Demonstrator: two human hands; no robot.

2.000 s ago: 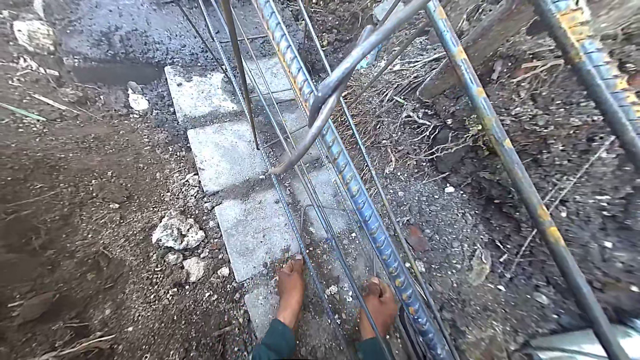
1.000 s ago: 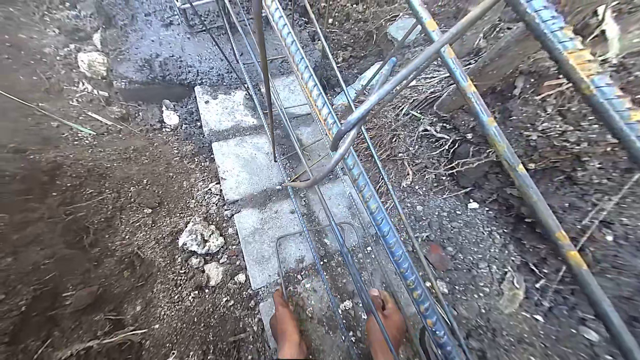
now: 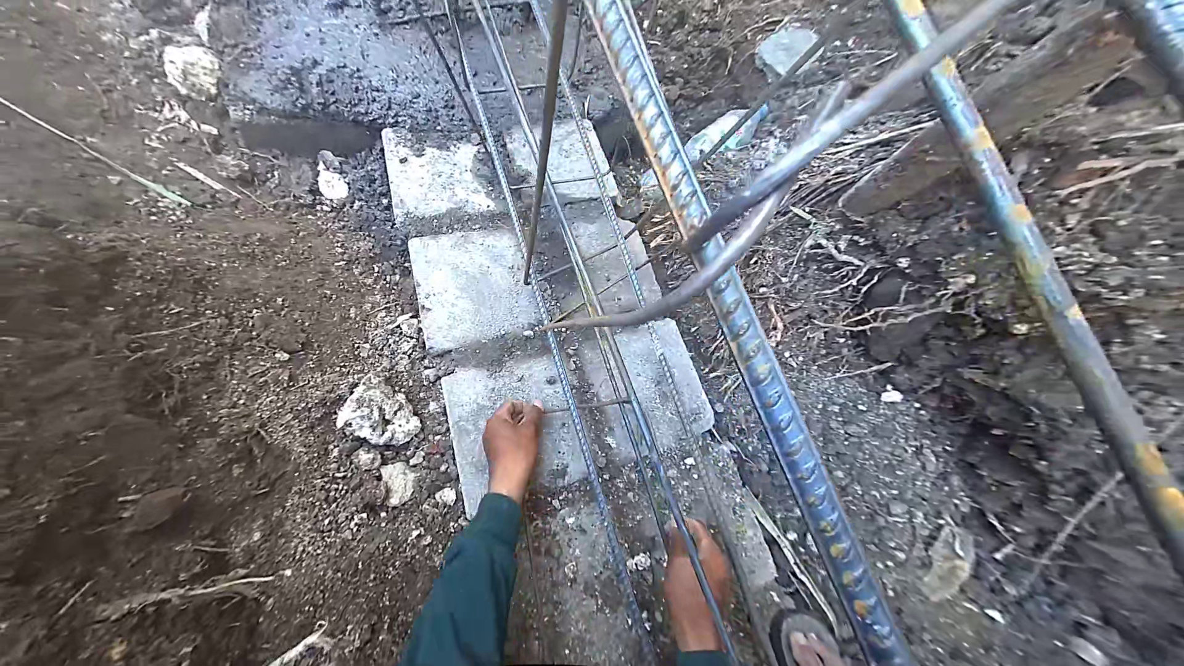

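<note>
My left hand [image 3: 513, 446] is closed on the left end of a thin steel stirrup [image 3: 587, 405], above a grey concrete block [image 3: 481, 287]. The stirrup crosses several thin ribbed reinforcing bars [image 3: 569, 370] that run lengthwise over the blocks. Lower down, my right hand [image 3: 696, 578] is partly behind one of these bars; its fingers are curled, and whether they grip anything is hidden. A thick ribbed bar [image 3: 763, 370] slants past to the right of both hands. A bent steel rod [image 3: 712, 268] hooks across above the bars, its tip over the blocks.
Another thick bar [image 3: 1045, 268] slants down at the right, over dark soil and roots. Pale stones [image 3: 377, 413] lie in loose soil left of the blocks. Wet grey mortar [image 3: 324, 65] spreads at the top. A sandalled foot [image 3: 805, 638] is at the bottom edge.
My left hand has moved up along the bars and is now farther forward than my right hand. A bent stirrup end that stood before the hands one second ago is now at my left hand.
</note>
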